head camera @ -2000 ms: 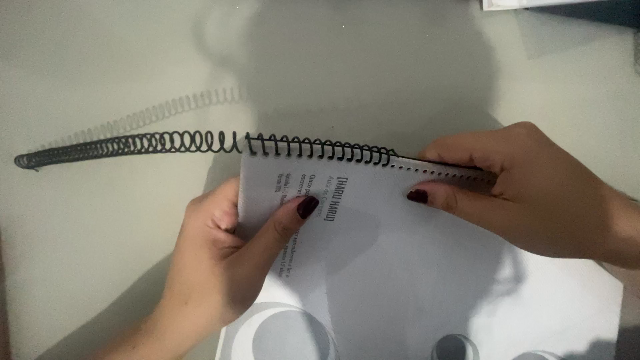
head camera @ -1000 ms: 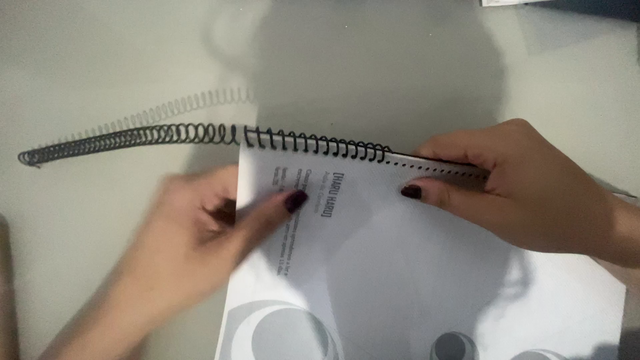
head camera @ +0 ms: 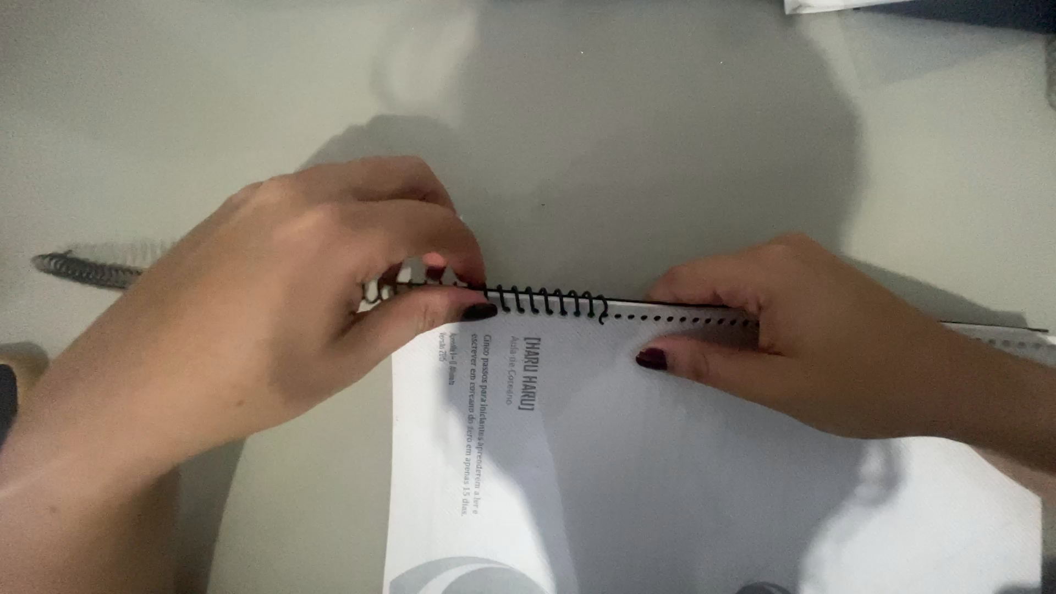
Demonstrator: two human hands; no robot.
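Note:
A black spiral binding coil (head camera: 554, 302) runs through the left part of the punched top edge of a stack of pages with a printed cover (head camera: 660, 462). Its loose end sticks out to the left, past my left hand (head camera: 330, 280), whose thumb and fingers pinch the coil at the edge of the pages. To the right of the coil's leading end, a row of small punched holes has no coil in it. There my right hand (head camera: 767, 346) grips the edge, thumb on the cover and fingers behind. Part of the coil is hidden behind my left hand.
On a pale table surface (head camera: 206, 99) my shadow falls around the pages. At the top right corner lies a dark object (head camera: 973, 21) with a white edge. Something dark and rounded, partly cut off, is at the left edge.
My left hand has moved from the cover's left side up onto the coil at the edge. My right hand still holds the edge farther right.

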